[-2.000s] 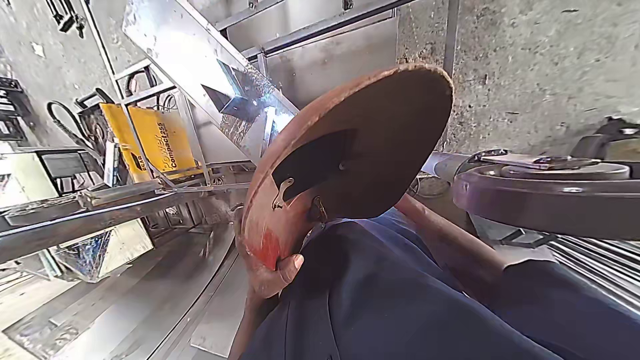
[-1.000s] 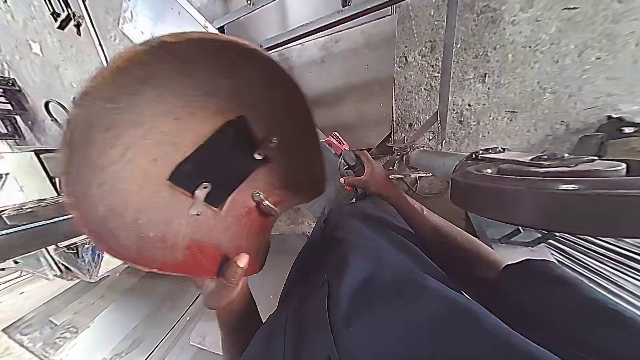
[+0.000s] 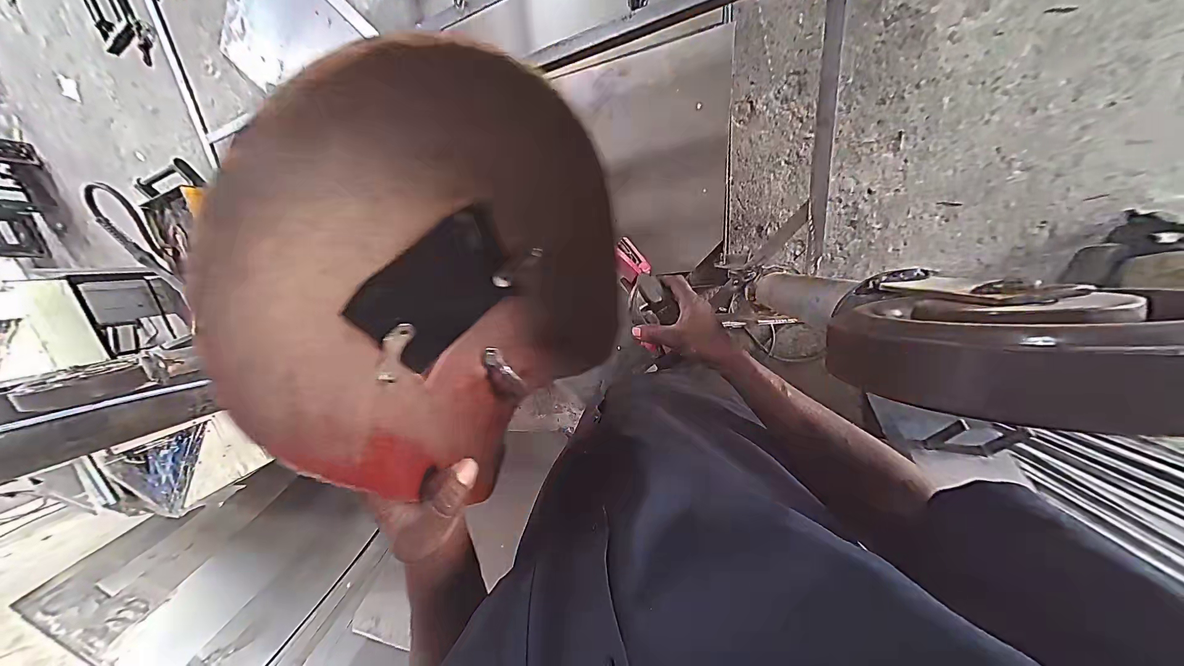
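My left hand [image 3: 425,518] grips the lower edge of a worn, reddish-brown hand-held welding shield [image 3: 287,268], thumb over the rim. The broad face of the shield is toward me, with a dark rectangular window [image 3: 430,287] and metal clips beside it. Right of the shield, near my clothed lap, my right hand [image 3: 689,324] is closed around a dark and pinkish-red hand tool [image 3: 655,294], whose exact kind is unclear. The shield and the tool are apart. The shield hides part of the metal frame behind it.
A thick brown round metal rim [image 3: 999,370] stands at the right, above a bundle of metal bars [image 3: 1101,499]. At the left are a steel beam [image 3: 102,425] and cables. Flat metal sheets [image 3: 213,564] lie lower left. A large metal panel [image 3: 647,139] is behind.
The shield has swung left and turned from a slanted view to its broad face. My right hand, hidden two seconds ago, now shows with the tool. The bright spot and sparks seen then no longer show.
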